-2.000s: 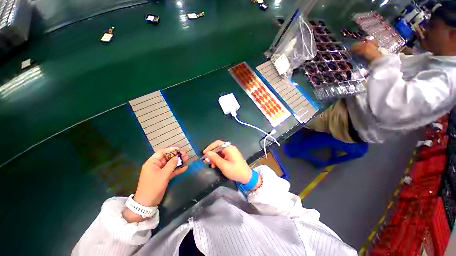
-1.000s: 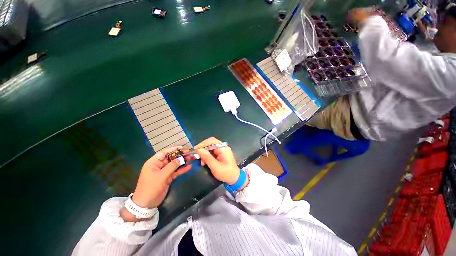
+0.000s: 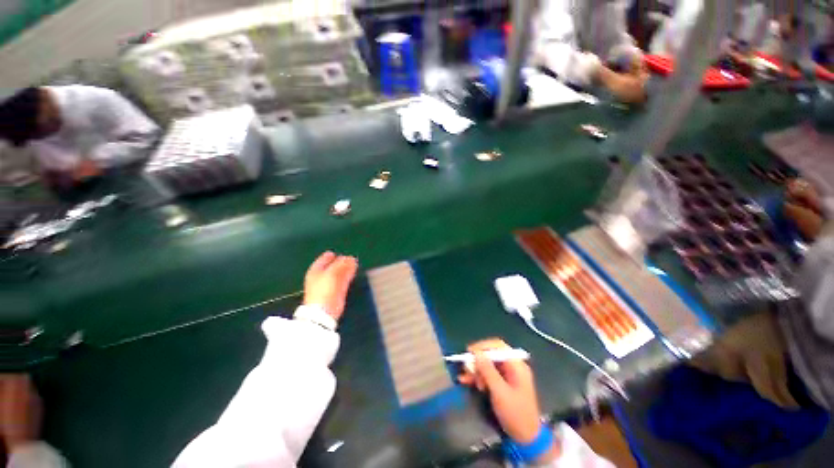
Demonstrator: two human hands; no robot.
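Note:
My left hand [image 3: 329, 281] reaches forward over the belt edge, left of the tan sheet's far end. Its fingers are bent and blurred, and I cannot tell if they hold anything. A small circuit module [image 3: 341, 208] lies on the green belt just beyond it. My right hand [image 3: 505, 388] holds a white pen-like tool [image 3: 498, 356], its thin tip pointing left at the right edge of the tan sheet [image 3: 407, 334]. The copper-orange sticker sheet [image 3: 585, 292] and a second tan sheet [image 3: 640, 283] lie further right.
A white adapter [image 3: 517, 293] with cable lies between the sheets. Several modules lie along the belt. Stacked pale trays [image 3: 208, 151] and white cloths [image 3: 430, 119] stand or lie across it. A clear bag [image 3: 640, 206], blister tray [image 3: 722, 219] and neighbour's arm are at right.
The view has lifted and shows more of the far side. My left hand has moved forward from near my right hand; the module it held is no longer visible in it. My right hand still holds the tool.

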